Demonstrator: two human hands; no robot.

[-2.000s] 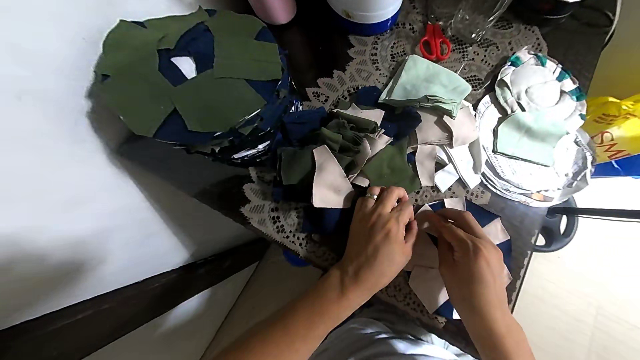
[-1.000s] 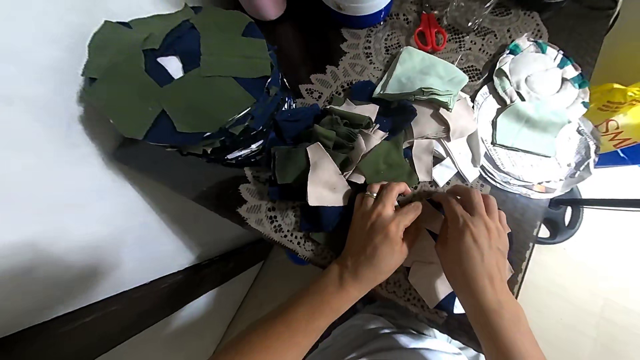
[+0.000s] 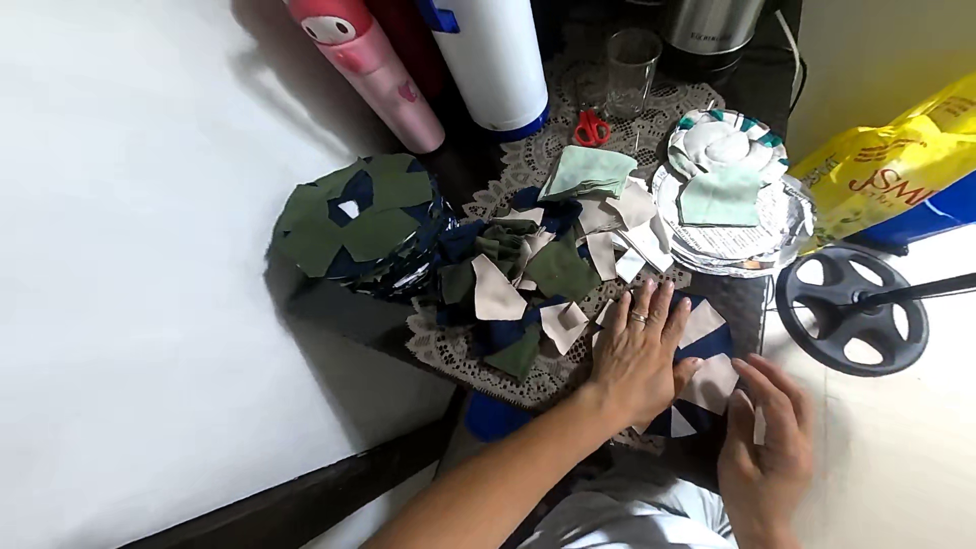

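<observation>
A round navy cloth piece [image 3: 711, 345] with beige fabric patches [image 3: 714, 383] around it lies at the table's near right corner. Flat on it, with the fingers slightly spread, rests my left hand [image 3: 639, 349], a ring on one finger. Just off the disc's right edge is my right hand [image 3: 772, 435], thumb and fingers apart; a small pale patch shows by its thumb, and whether it is held I cannot tell. Left of my left hand is a loose heap of green [image 3: 563, 268], beige and navy scraps. A stack of mint cloth squares [image 3: 587, 171] sits behind the heap.
A stack of green-and-navy rounds [image 3: 381, 200] leans toward the wall. Red scissors [image 3: 592, 128], a drinking glass [image 3: 633, 72], a white container [image 3: 492, 69] and a pink bottle [image 3: 381, 84] stand or lie at the back. White rounds [image 3: 732, 242] and a yellow bag [image 3: 892, 164] are right.
My hands, close together over the patches before, are now apart: the left lies flat on the navy round, the right is out at its edge. The view has shifted and shows more at the back.
</observation>
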